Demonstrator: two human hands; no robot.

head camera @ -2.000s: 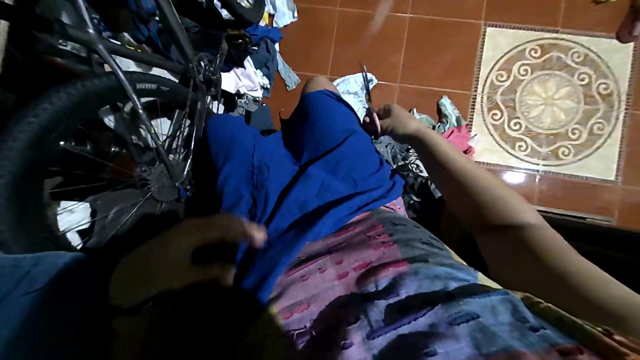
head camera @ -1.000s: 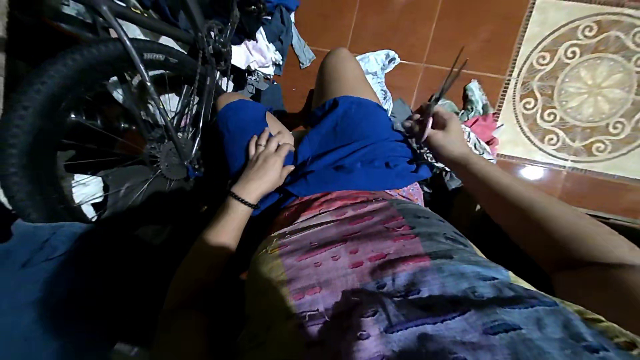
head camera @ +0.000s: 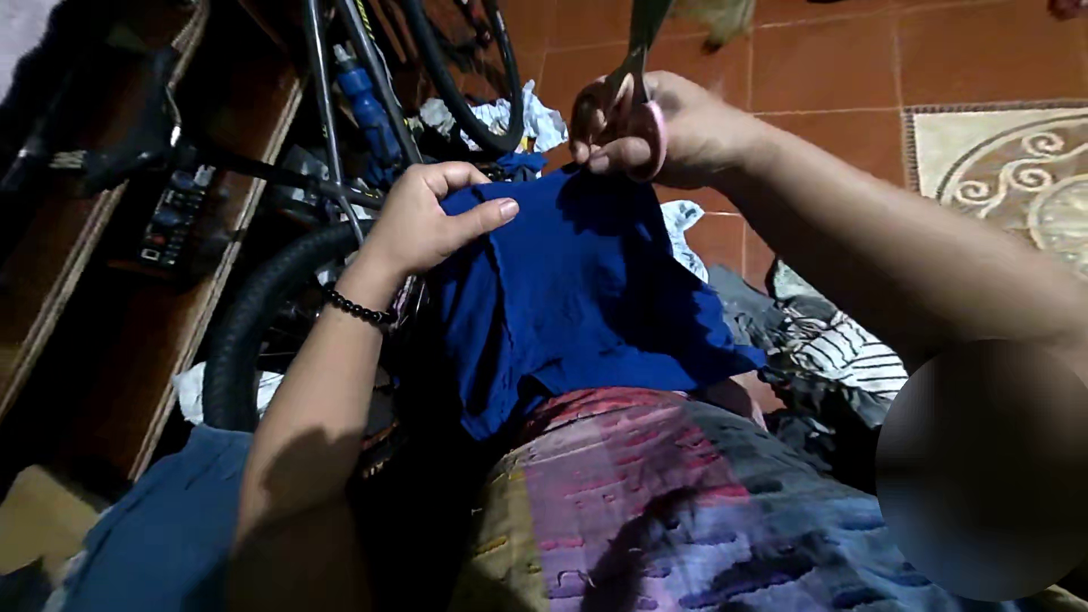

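Observation:
A blue piece of cloth (head camera: 586, 289) is raised in front of my patchwork garment (head camera: 646, 501). My left hand (head camera: 442, 212), with a black bead bracelet on its wrist, pinches the cloth's upper left edge between thumb and fingers. Scissors with pink-lined handles (head camera: 653, 140) are in my right hand (head camera: 671, 127), blades pointing up and away from the cloth. The fingertips of that hand touch the cloth's upper right edge; whether they grip it is partly hidden.
A bicycle with a black tyre (head camera: 229, 340) and a blue bottle (head camera: 365, 106) stands at the left, near wooden shelves (head camera: 195, 314). Crumpled clothes (head camera: 833, 348) lie on the tiled floor (head camera: 816, 68) at the right. Blue fabric (head camera: 161, 518) is at lower left.
The blue cloth, spread over my lap a second ago, is now lifted at its far edge. My left hand has moved from the lap to that edge. The view has shifted noticeably.

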